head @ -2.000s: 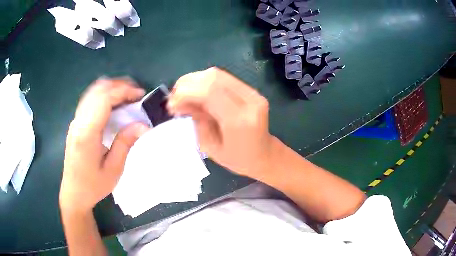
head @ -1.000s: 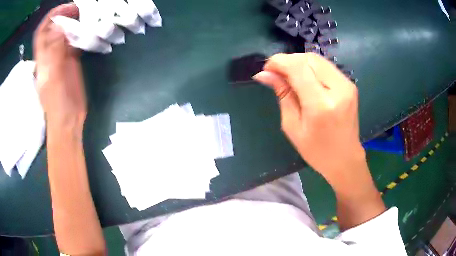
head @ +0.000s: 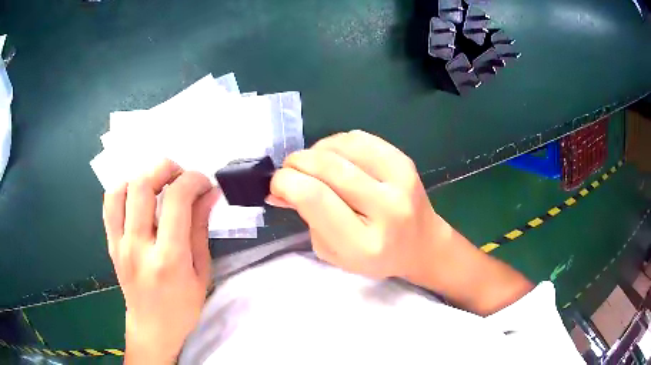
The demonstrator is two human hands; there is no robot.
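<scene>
A fanned stack of flat white bags [head: 193, 121] lies on the green bench in front of me, with a greyish translucent strip at its right side. My right hand [head: 350, 203] holds a black power adapter [head: 246, 181] by its right end, tilted over the stack's lower right part. My left hand [head: 160, 232] is at the stack's lower left, fingers bent onto the bags and thumb side close to the adapter's left end. Whether it pinches a bag cannot be told. The adapter is outside any bag.
Loose black adapters [head: 487, 63] stand clustered at the upper right, prongs showing. A white sheet edge [head: 4, 114] shows at far left. Beyond the curved bench edge are a red-brown basket [head: 585, 153], a blue stool [head: 535, 162], striped floor tape [head: 514, 234] and a brown box [head: 615, 314].
My left hand has come back from the white bagged adapters to the bag stack. My right hand has brought the adapter left and down over the stack. The view has shifted; the bagged adapters left the picture.
</scene>
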